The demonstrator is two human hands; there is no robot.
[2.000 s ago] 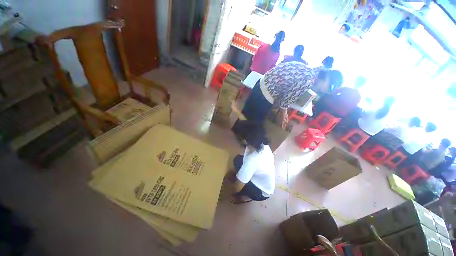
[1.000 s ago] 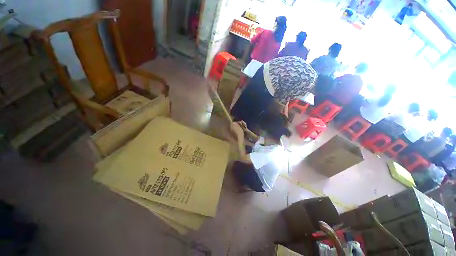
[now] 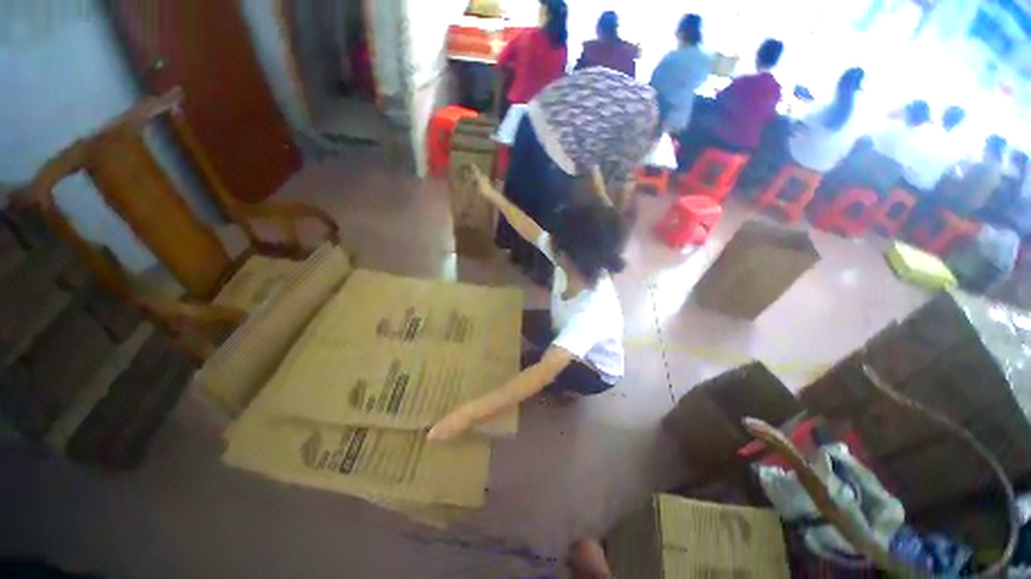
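Neither of my hands can be made out. A small skin-toned shape sits at the bottom edge beside a brown carton (image 3: 724, 541); I cannot tell what it is. Flattened cartons (image 3: 396, 385) with dark print lie in a fanned stack on the floor at centre left. A crouching person in a white top (image 3: 588, 322) has one hand on the top sheets and the other arm stretched towards a standing carton (image 3: 473, 192).
A wooden chair (image 3: 170, 204) stands at the left, more cardboard leaning against it. Another person bends behind the crouching one. Cartons (image 3: 735, 407) and a bag (image 3: 831, 498) are at lower right. Red stools (image 3: 690, 221) and seated people line the back.
The crouching person has turned and reached onto the flattened cartons, whose top sheets have shifted. The view has moved, and more of the bottom carton shows. The bending person has straightened slightly.
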